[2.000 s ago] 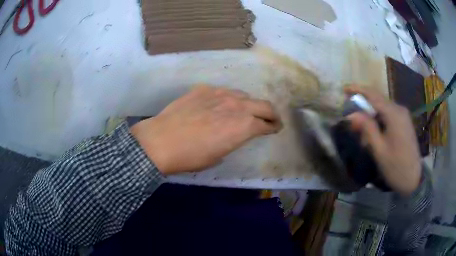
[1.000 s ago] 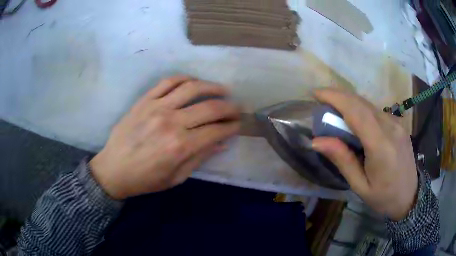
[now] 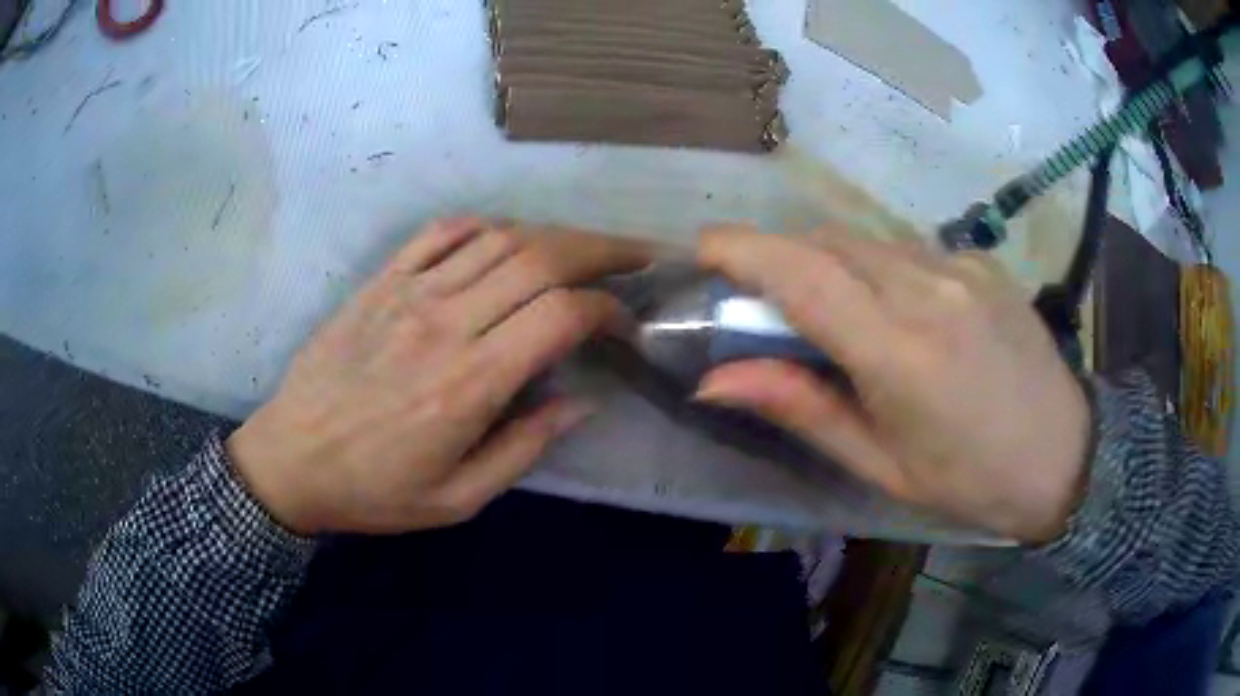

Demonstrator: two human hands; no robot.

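The steam iron stands on the whitish cloth right in front of me, blurred, its tip at my left fingers. My right hand is closed round its handle. My left hand lies over the cloth just left of the iron, fingers bent and blurred. Whether it holds the work piece cannot be told; the piece under the fingers and iron is hidden. A stack of brown folded tabs lies at the top centre. A paler flat fabric blank lies to its right.
Red scissor handles show at the upper left. A greenish hose runs from the iron to the upper right. The dark iron rest is at the right edge. The table's front edge curves above dark cloth on the lap.
The iron and my right hand have moved left, up against my left fingers. The brown strip seen between them one second ago is now hidden. The hose has swung upward.
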